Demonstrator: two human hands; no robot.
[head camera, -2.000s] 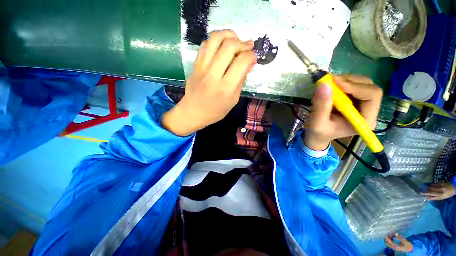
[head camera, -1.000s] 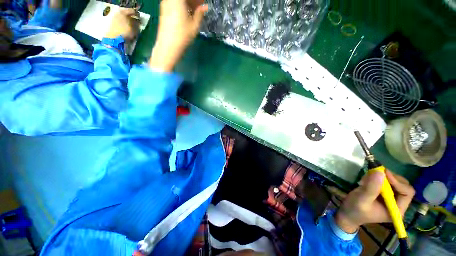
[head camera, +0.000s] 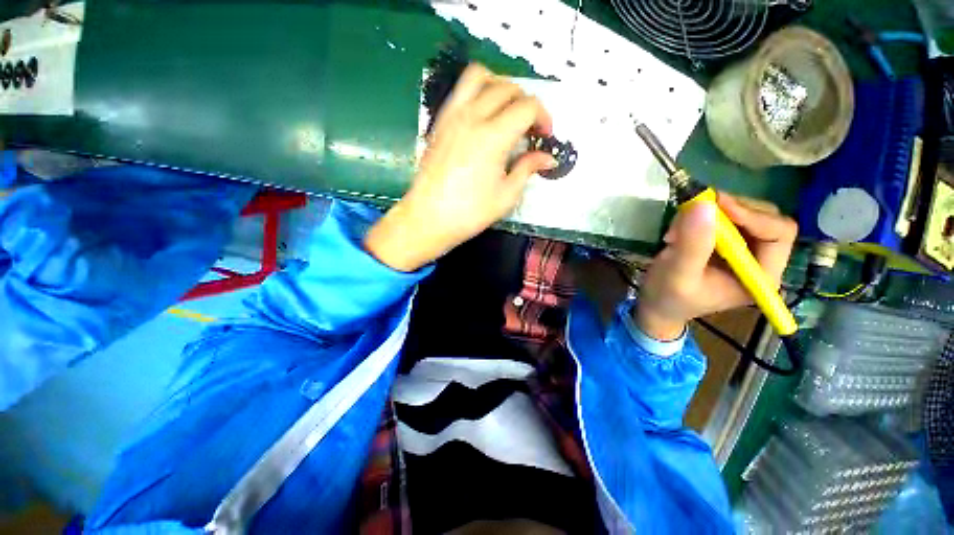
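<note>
A round black circuit board (head camera: 561, 159) lies on the white work sheet (head camera: 607, 209). My left hand (head camera: 476, 157) is at its left edge, with thumb and fingertips pinched together there; whether they grip the board or a small part is hidden. A dark bristly heap of small black pieces (head camera: 444, 82) lies beside and partly behind my left hand. My right hand (head camera: 711, 256) is shut on the yellow soldering iron (head camera: 751, 274). Its metal tip points up and left, above the sheet, right of the board and not touching it.
A beige ring with silvery shreds (head camera: 782, 96) stands right of the sheet, near a blue box (head camera: 884, 157). The fan guard (head camera: 690, 21) is at the top. A perforated white strip (head camera: 628, 57) lies beyond the sheet. Clear trays (head camera: 868, 361) are stacked at lower right. A blue sleeve (head camera: 94, 261) is at left.
My left hand has come back from the far left side to the board on the sheet. The view has shifted. My right hand still holds the iron.
</note>
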